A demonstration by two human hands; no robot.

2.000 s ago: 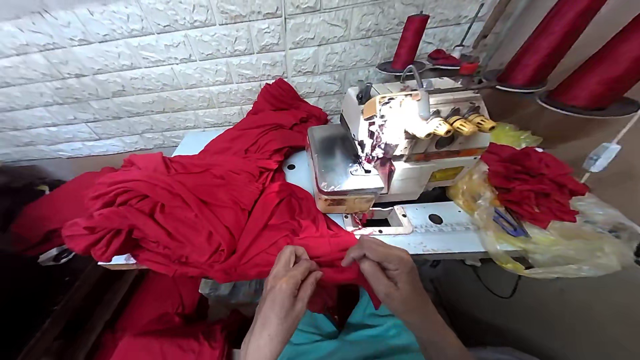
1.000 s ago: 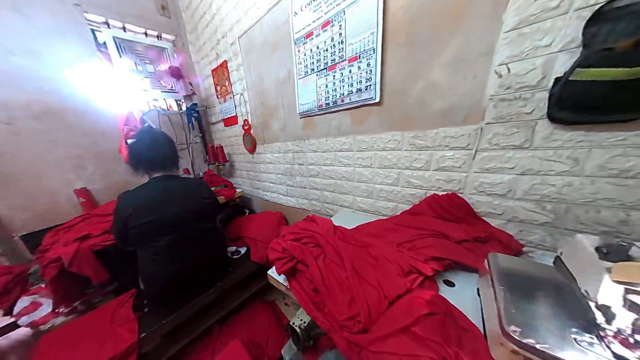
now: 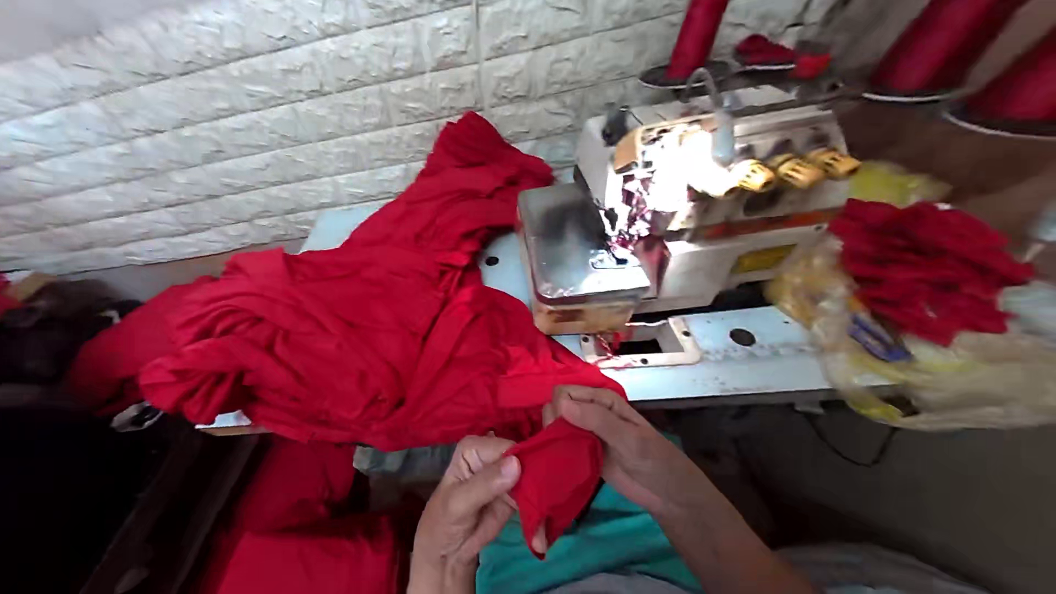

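Observation:
At the table's front edge, my left hand and my right hand pinch a small folded part of red fabric between them. A fingertip shows at its lower corner. Behind my hands, a large heap of red fabric lies over the left of the table and hangs off its front edge; whether the held part joins it is hard to tell. Right of the heap stands an overlock sewing machine with its lamp lit and a metal plate on its left side.
A yellowish plastic bag with red fabric scraps sits at the table's right end. Red thread cones stand behind the machine. A white brick-patterned wall runs along the back. More red fabric lies below the table at left.
The view swung left to a seated person in dark clothes, then back to the machine. My hands now hold a folded part of the fabric up between them; two seconds ago they gripped its edge lower down.

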